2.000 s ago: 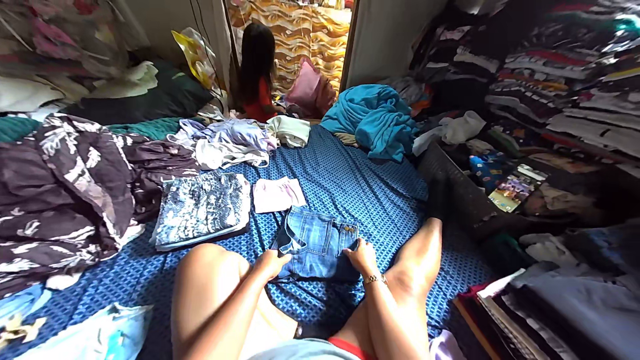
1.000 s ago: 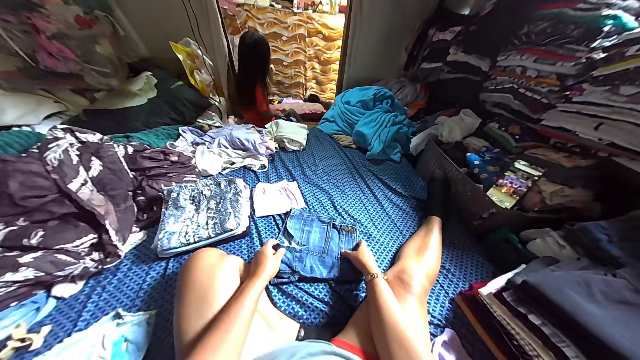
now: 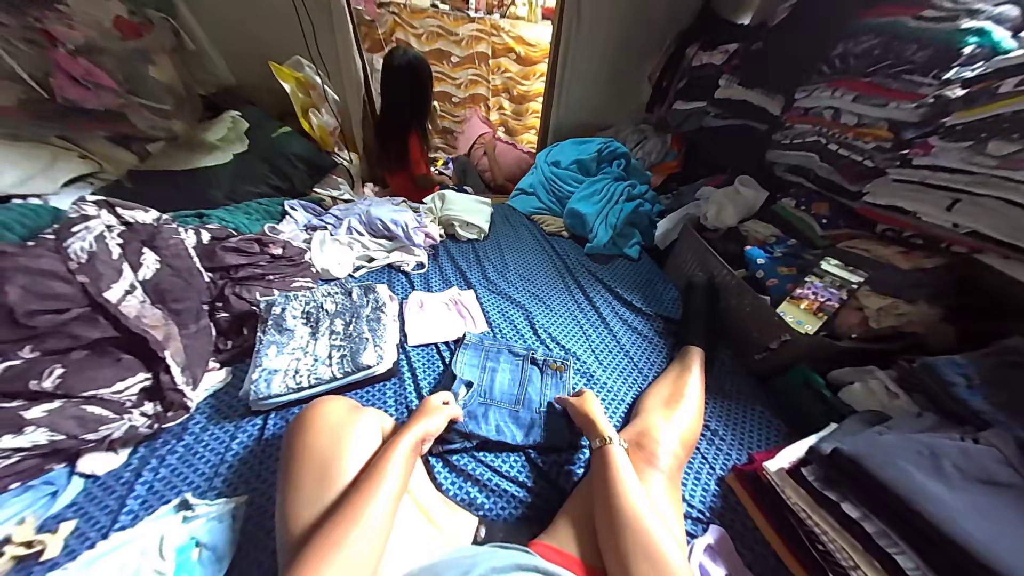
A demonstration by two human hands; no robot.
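A blue denim garment (image 3: 504,388) with metal buttons lies on the blue patterned sheet (image 3: 528,280), between my legs. My left hand (image 3: 436,418) pinches its left edge. At its right edge, my right hand (image 3: 584,412), with a bracelet or watch on the wrist, grips the denim between thumb and fingers. Dark fabric shows beneath the denim. Just beyond it lies a small folded pale pink cloth (image 3: 444,314), and left of that a folded blue-and-white patterned stack (image 3: 324,340).
Dark floral fabric (image 3: 120,312) is heaped at left, a teal cloth (image 3: 596,192) at the back. A plastic basket (image 3: 732,320) holds clothes and a lit phone (image 3: 822,296). Folded clothes (image 3: 904,488) are stacked at right. A person (image 3: 406,120) sits by the doorway.
The person at the doorway has shifted, and the pink cushion there, low one second ago, stands higher again. My hands remain at the denim's edges.
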